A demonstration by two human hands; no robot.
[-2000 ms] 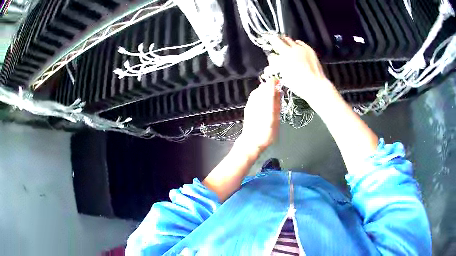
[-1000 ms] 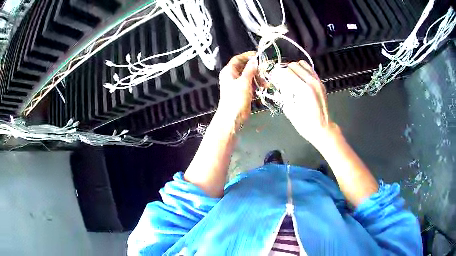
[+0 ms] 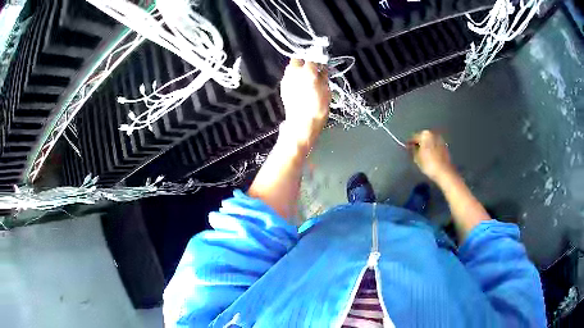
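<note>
My left hand (image 3: 305, 93) is closed around the middle cable bundle (image 3: 310, 51) just below where the white leads gather. My right hand (image 3: 430, 154) is lower and to the right, with its fingertips closed on the end of one thin white cable (image 3: 386, 128). That cable is stretched straight between my hands. Other thin leads hang in a tangle (image 3: 362, 114) below my left hand. The plugs inside my fingers are hidden.
Black slotted foam holders (image 3: 211, 112) on wire shelving (image 3: 86, 96) curve across the top and left. A knotted cable bundle (image 3: 211, 61) hangs left, another (image 3: 490, 45) right. More cables (image 3: 83, 192) run along the left shelf edge. A dark block (image 3: 131, 256) is on the floor (image 3: 51, 269).
My right hand has moved away down and right from the bundle, drawing out one cable. My left hand now grips the bundle higher up. The view has shifted, and both shoes show more.
</note>
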